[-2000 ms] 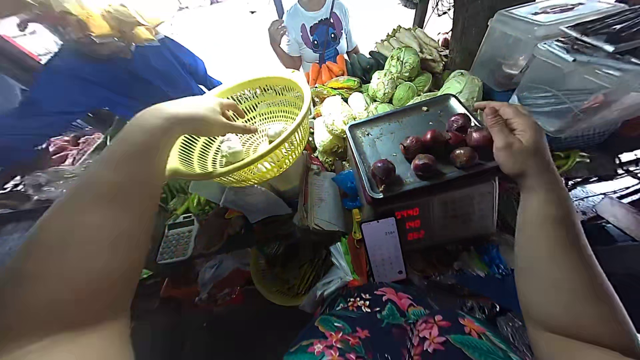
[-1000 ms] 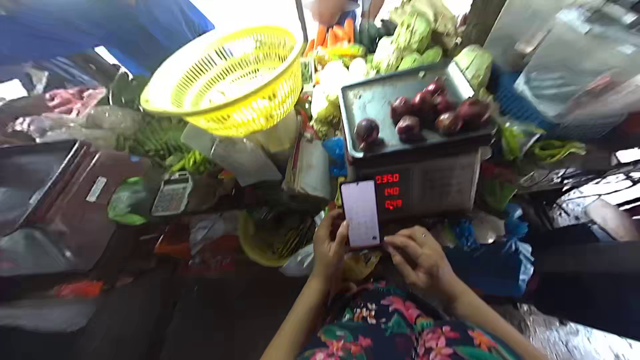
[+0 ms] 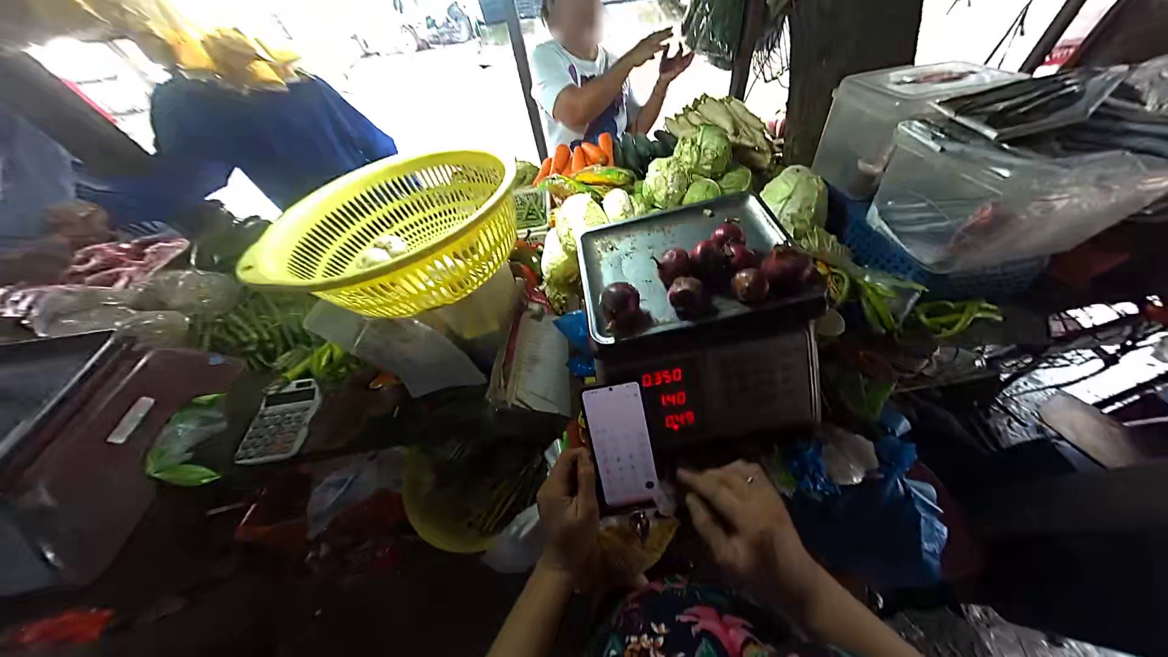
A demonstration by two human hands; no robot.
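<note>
My left hand (image 3: 570, 511) holds a smartphone (image 3: 622, 447) upright by its lower left side; a number keypad shows on the lit screen. My right hand (image 3: 744, 520), with a ring on one finger, is just right of the phone's lower edge, fingers bent and holding nothing visible. Behind the phone stands a digital scale (image 3: 757, 383) with red lit digits. Its metal tray (image 3: 639, 237) bears several red onions (image 3: 710, 260), one apart at the left. A yellow plastic basket (image 3: 420, 274) to the left has white bulbs (image 3: 381, 251), perhaps garlic, in it.
Cabbages (image 3: 703, 151) and carrots (image 3: 584, 157) lie behind the scale. A person (image 3: 584, 87) stands beyond them with both hands raised. At the left are a calculator (image 3: 279, 422) and green beans (image 3: 260, 319). Clear plastic containers (image 3: 912, 109) and plastic bags stand at the right.
Two seconds ago my left hand was at the yellow basket and my right at the tray's right edge. Both have come down to the phone, which my left hand now holds.
</note>
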